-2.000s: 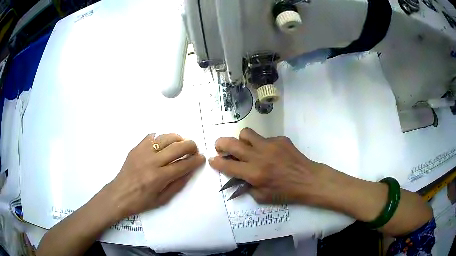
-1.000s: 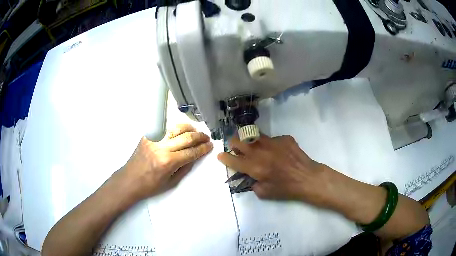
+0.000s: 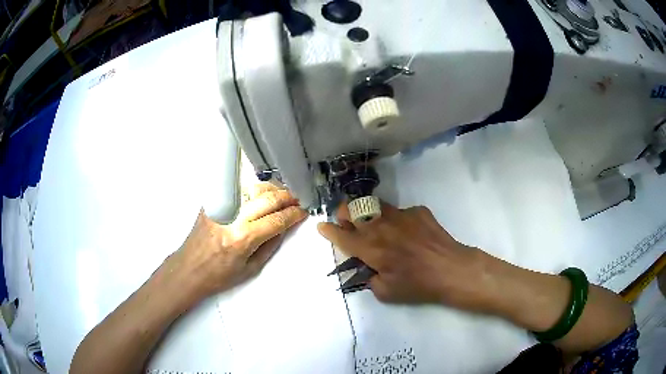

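White fabric panels (image 3: 285,314) lie on the white table under the sewing machine head (image 3: 423,80), with a thin dark edge line running toward the presser foot area. My left hand (image 3: 237,237) lies flat on the fabric left of the needle area, its fingertips beside the foot and partly behind the white rounded bar (image 3: 220,175). My right hand (image 3: 402,252) is on the fabric just right of the edge line, with thread snips (image 3: 355,275) poking from the fist. The ribbed tension dial (image 3: 364,210) hides some right fingers. The needle tip is too small to make out.
The machine arm with its black band (image 3: 529,58) spans the top right. A second cream knob (image 3: 378,112) sits higher on the head. Blue cloth (image 3: 25,157) hangs at the left edge. Ruler-like marks (image 3: 387,361) show near the front edge. A yellow rail (image 3: 642,282) is at right.
From two seconds ago, both hands and the fabric have moved forward to the needle area, and the machine head appears lower and larger in view. Over the last second the hands have barely moved.
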